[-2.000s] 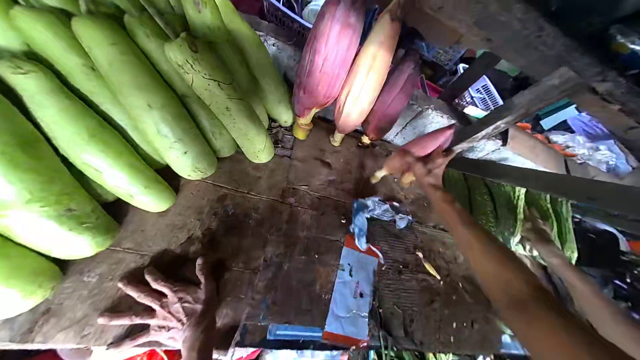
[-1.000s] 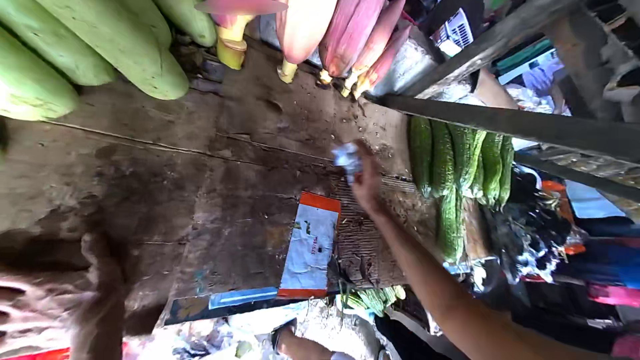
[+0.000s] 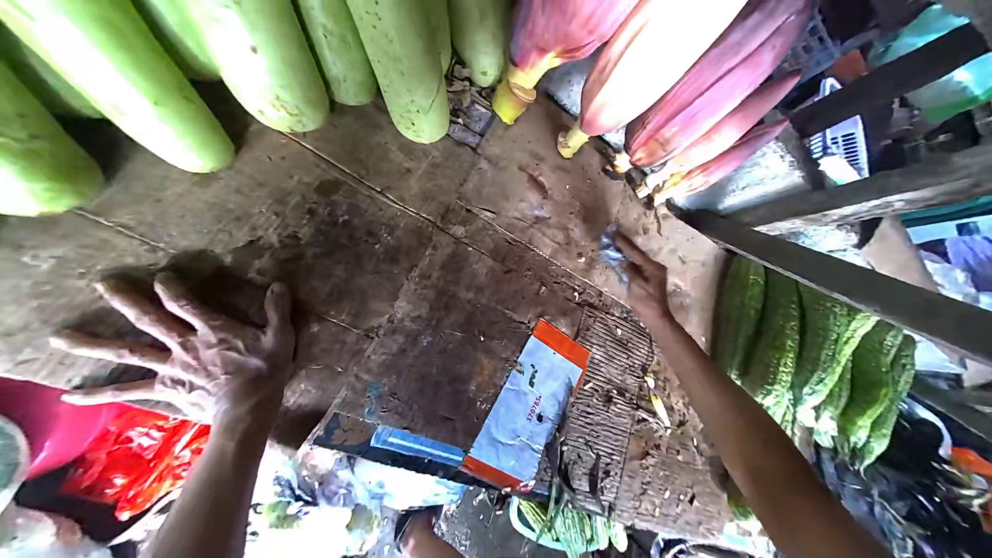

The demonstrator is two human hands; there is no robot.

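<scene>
My left hand [image 3: 209, 349], its fingers spread, rests on the brown wooden tabletop [image 3: 387, 271] at the left and holds nothing. On the right half of the same surface my right hand [image 3: 645, 275] presses a crumpled bluish cloth or plastic piece [image 3: 614, 252] against the board, below the banana blossoms [image 3: 674, 101]. Between the hands lies a flat blue-white strip with orange ends [image 3: 527, 403]. Beside it is a ribbed, worn patch [image 3: 608, 403] with bits of debris.
Pale green bottle gourds [image 3: 287, 70] line the upper left. Right of my right arm, several ridged green gourds [image 3: 821, 349] lie beside a dark wooden bar [image 3: 845, 279]. Below the table's near edge are a red plastic bag [image 3: 139, 457] and a basin of green vegetables [image 3: 562, 527].
Two seconds ago my right hand held a small banana blossom near the others; one second ago it had the crumpled piece. That piece has since moved up the board, nearer the blossoms.
</scene>
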